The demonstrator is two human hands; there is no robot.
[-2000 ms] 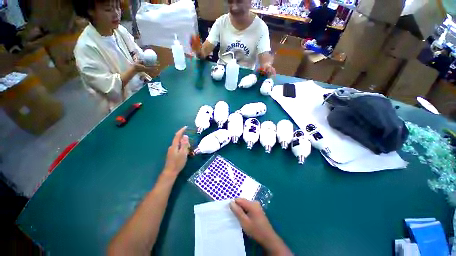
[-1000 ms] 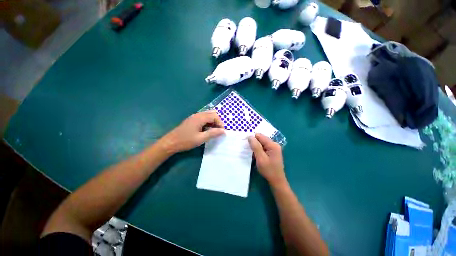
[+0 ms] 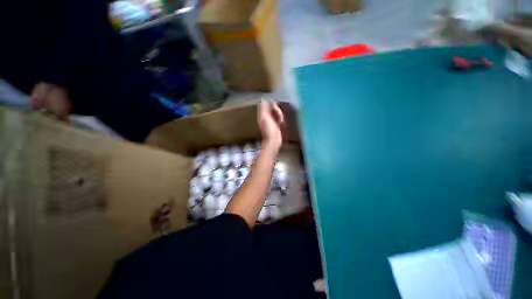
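Note:
The view is blurred. My left hand (image 3: 270,121) is raised over the far part of a large open carton (image 3: 134,169), near the table's left edge; whether it holds anything cannot be told. Rows of white bulb units (image 3: 219,175) lie in the carton below my forearm. The white backing sheet (image 3: 437,271) lies on the green table at the lower right, beside the purple dot sticker sheet (image 3: 494,245) in clear plastic. My right hand is not clearly visible; a small skin-coloured patch shows at the table's bottom left edge.
The green table (image 3: 385,152) fills the right side. A red and black tool (image 3: 470,63) lies at its far side, and a red stool (image 3: 349,51) stands beyond its edge. Another brown carton (image 3: 242,44) stands behind. A person's hand (image 3: 51,99) is at the upper left.
The view has swung left to the open carton. My left hand has left the sheets and is now over the carton. The sheets lie at the lower right, without my left hand on them.

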